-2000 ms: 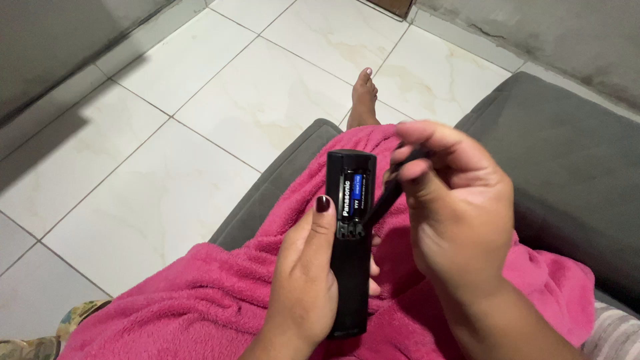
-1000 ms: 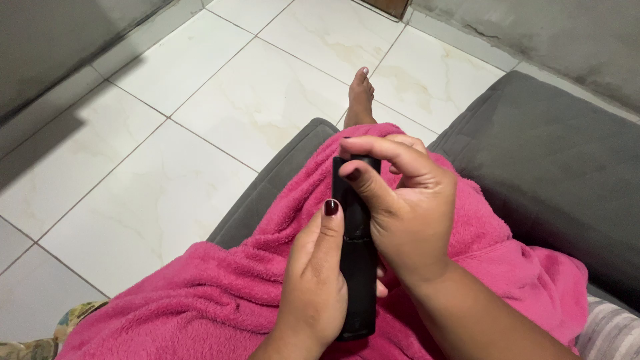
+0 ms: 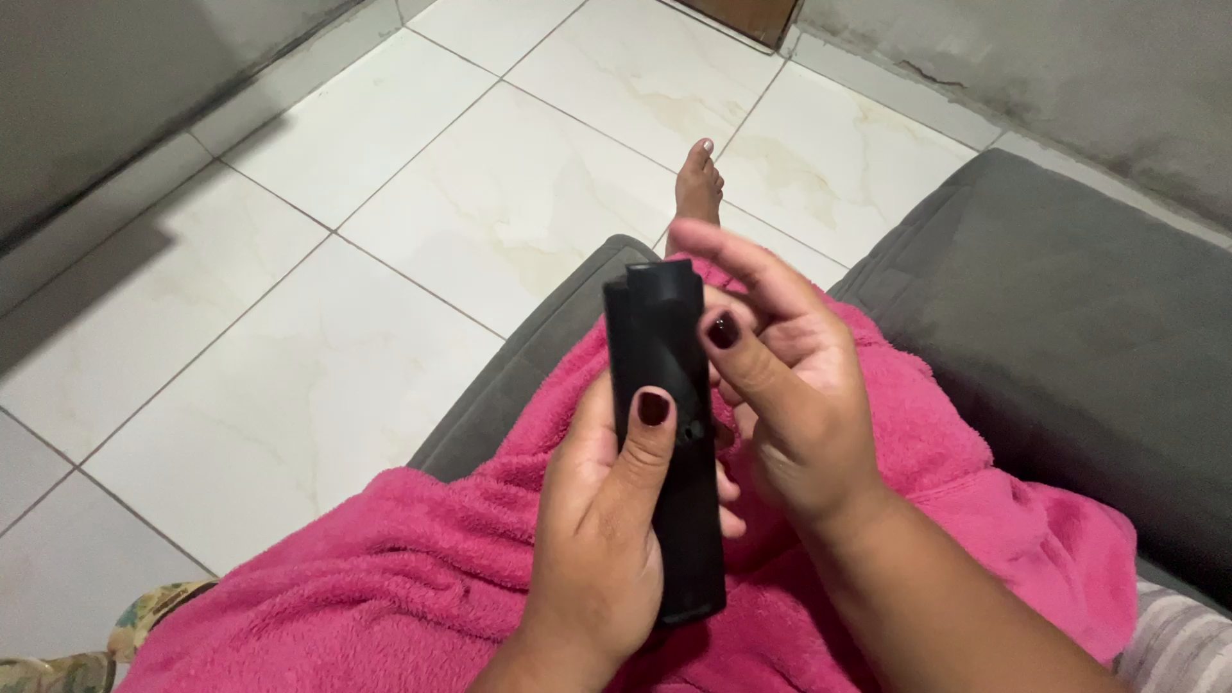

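Observation:
My left hand (image 3: 606,520) is wrapped around a black remote control (image 3: 688,549), its thumb on the near face. The remote is held upright over my lap with its back toward me. A black battery cover (image 3: 666,327) lies over the upper part of the back, slightly out of line with the body at the top end, and the batteries are hidden. My right hand (image 3: 799,385) is beside the upper right edge, its fingers curled apart and its thumb at or very near the cover; whether it touches is hard to tell.
A pink plush blanket (image 3: 404,568) covers my lap. Grey upholstery (image 3: 1049,356) is at the right and beneath the legs. A bare foot (image 3: 700,188) is beyond the blanket on white floor tiles (image 3: 462,221). Striped fabric (image 3: 1174,640) lies at the lower right.
Two seconds ago the batteries showed and my right hand held the cover at an angle beside the remote. The cover now lies over them, and my right hand's fingers have come away from the top end.

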